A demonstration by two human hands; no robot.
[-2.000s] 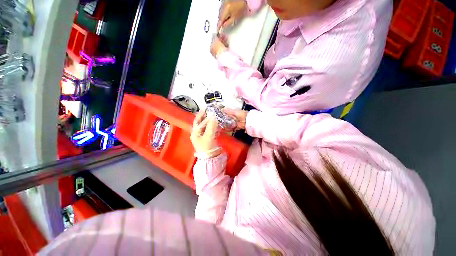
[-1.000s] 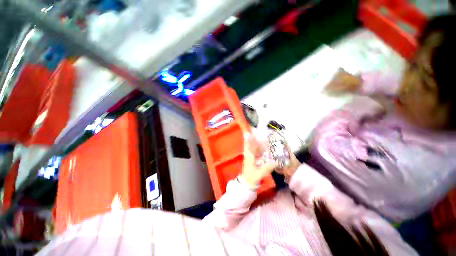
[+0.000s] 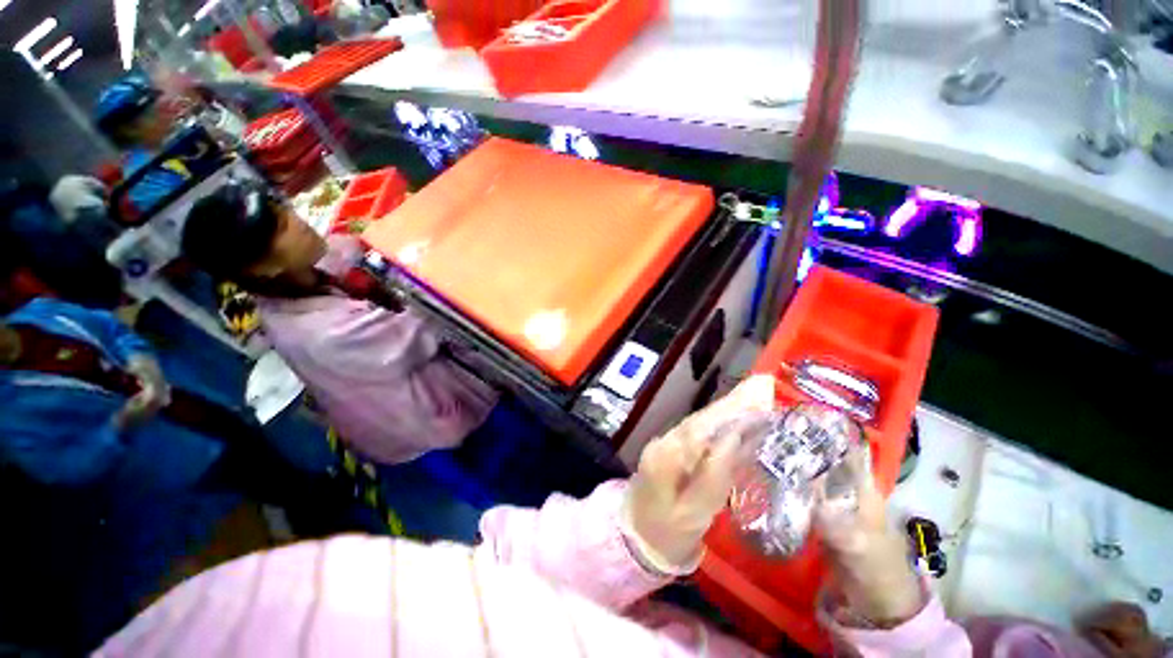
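Observation:
A shiny clear plastic shell (image 3: 787, 469) with rounded lobes is held up over an orange-red divided bin (image 3: 888, 309). My left hand (image 3: 695, 478), in a pale close-fitting glove, grips its left side. My right hand (image 3: 872, 553) holds its right side, with the fingers partly hidden behind the clear plastic. Another clear part (image 3: 834, 386) lies in a bin compartment just beyond the held shell.
A large orange-red flat lid (image 3: 540, 244) tops black equipment with a small display (image 3: 629, 368). A person in pink (image 3: 373, 360) stands beyond it. A white bench (image 3: 1029, 514) at right carries a small dark-and-yellow module (image 3: 925, 545). A white shelf (image 3: 720, 77) crosses above.
The view has swung left, bringing the whole red lid and people beyond it into view. The neighbour at right has mostly left the picture. Both hands still hold the clear shell.

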